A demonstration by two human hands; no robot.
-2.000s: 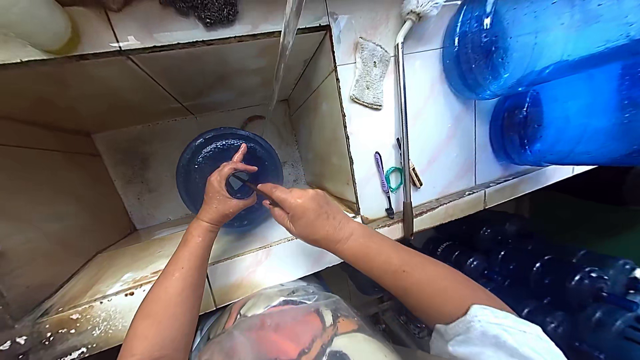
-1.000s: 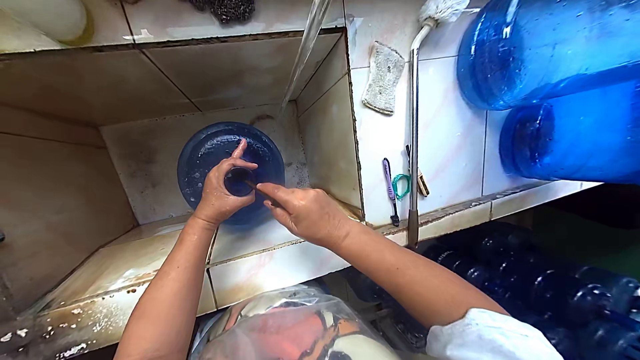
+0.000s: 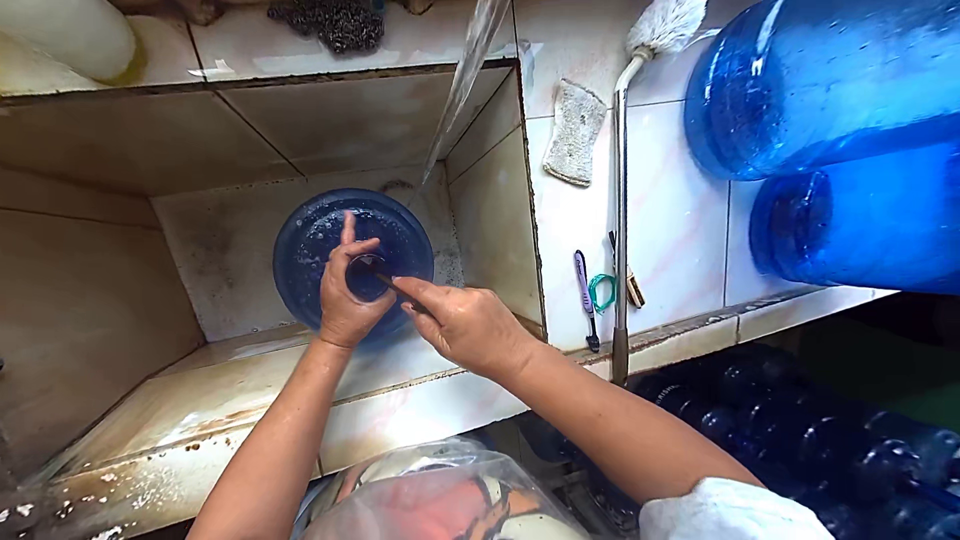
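Note:
A large blue plastic water jug point(image 3: 300, 247) stands upright in the tiled basin, its round neck point(image 3: 367, 277) facing up at me. My left hand point(image 3: 349, 289) curls around that neck, thumb and fingers at its rim. My right hand point(image 3: 469, 322) grips a thin dark handle point(image 3: 401, 289), whose far end reaches over the mouth of the neck. What the handle ends in is hidden or too small to tell. Behind the jug, a clear stream or strip point(image 3: 465, 82) slants down into the basin.
On the tiled ledge at right lie a worn scrubbing pad point(image 3: 574, 133), a long metal-handled brush point(image 3: 620, 225), a toothbrush point(image 3: 584, 289), a green ring point(image 3: 601, 292) and two blue jugs point(image 3: 810, 90). Dark jugs point(image 3: 795, 427) fill the lower right. A dark scourer point(image 3: 337, 22) sits behind the basin.

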